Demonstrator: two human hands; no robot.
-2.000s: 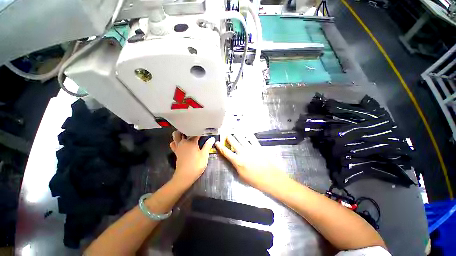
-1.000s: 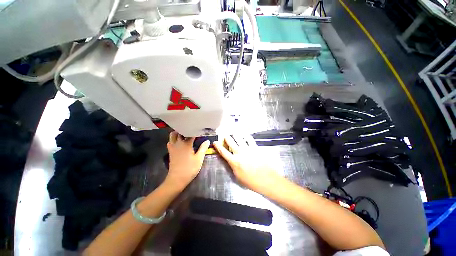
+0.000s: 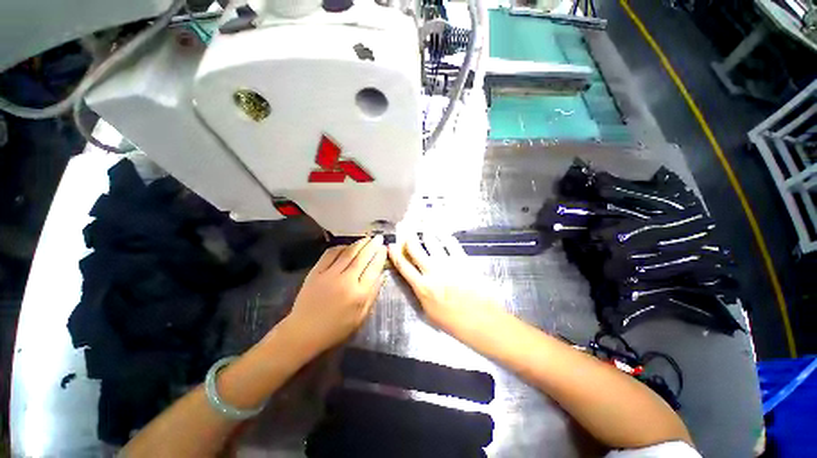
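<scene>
My left hand [image 3: 343, 284] lies palm down under the front of the white sewing machine head [image 3: 309, 116], its fingertips on a black piece. My right hand [image 3: 439, 273] lies beside it, fingertips on the same spot, close to the left fingertips. A black zipper strip [image 3: 502, 242] with a pale line runs from under my right fingers to the right. The needle area is hidden by the head and my fingers. Whether either hand grips the fabric or only presses it, I cannot tell.
A black fabric heap [image 3: 152, 295] lies at left. Black zippers [image 3: 658, 241] are fanned at right, with a red and black tool [image 3: 627, 367] below. Black fabric strips [image 3: 403, 425] lie at the near edge. A blue bin [image 3: 793, 394] stands at lower right.
My left hand has turned and flattened, its fingers now straighter and pointing to the upper right. The yellow piece between the hands no longer shows. The camera view has shifted slightly.
</scene>
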